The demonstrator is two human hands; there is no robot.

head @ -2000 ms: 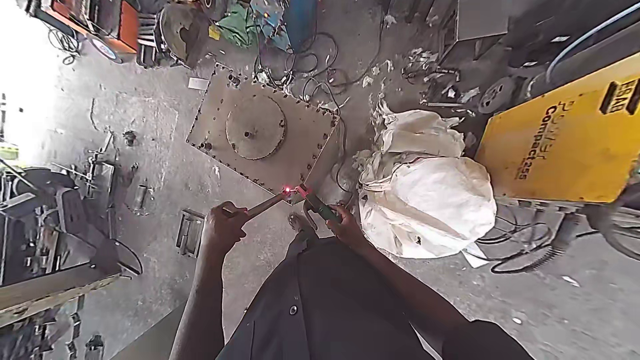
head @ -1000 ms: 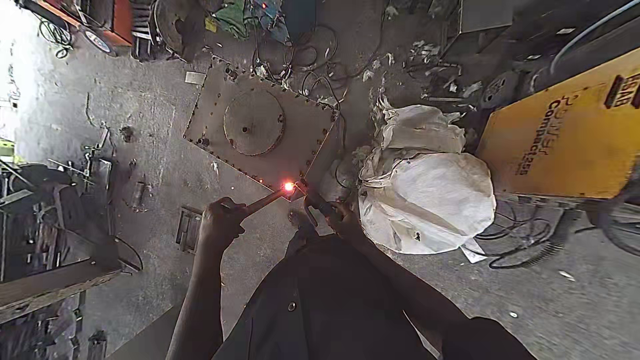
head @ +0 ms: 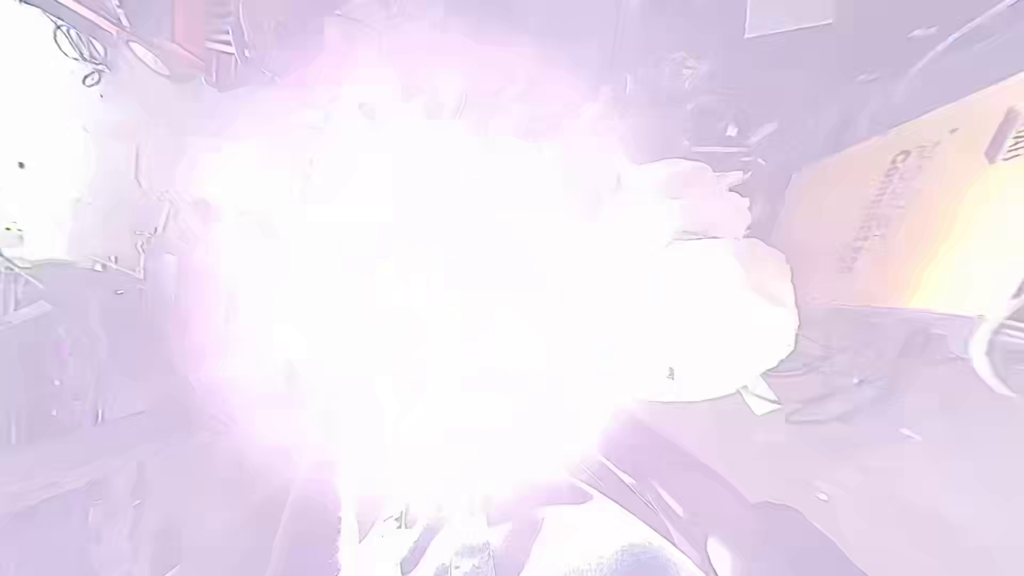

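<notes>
A white glare fills the middle of the head view and hides both of my hands, whatever they hold, and the metal plate with its round disc. Below the glare, my right forearm (head: 672, 456) shows as a pale violet shape running down to the right. The faint outline of my left forearm (head: 308, 512) reaches the lower edge. Washed-out folds of my clothing (head: 472, 552) lie between them. Just right of the glare is a white sack (head: 732, 320), its right edge still visible.
A yellow machine housing (head: 896, 208) with writing stands at the right, with a curved hose (head: 988, 352) below it. Coiled cable (head: 80, 44) and a reddish object (head: 190, 28) are at the upper left. Faint shapes of metal items line the left side.
The small red glow between my hands has given way to a huge white glare. My hands, the bar and tool they held, and the plate showed before and are now hidden.
</notes>
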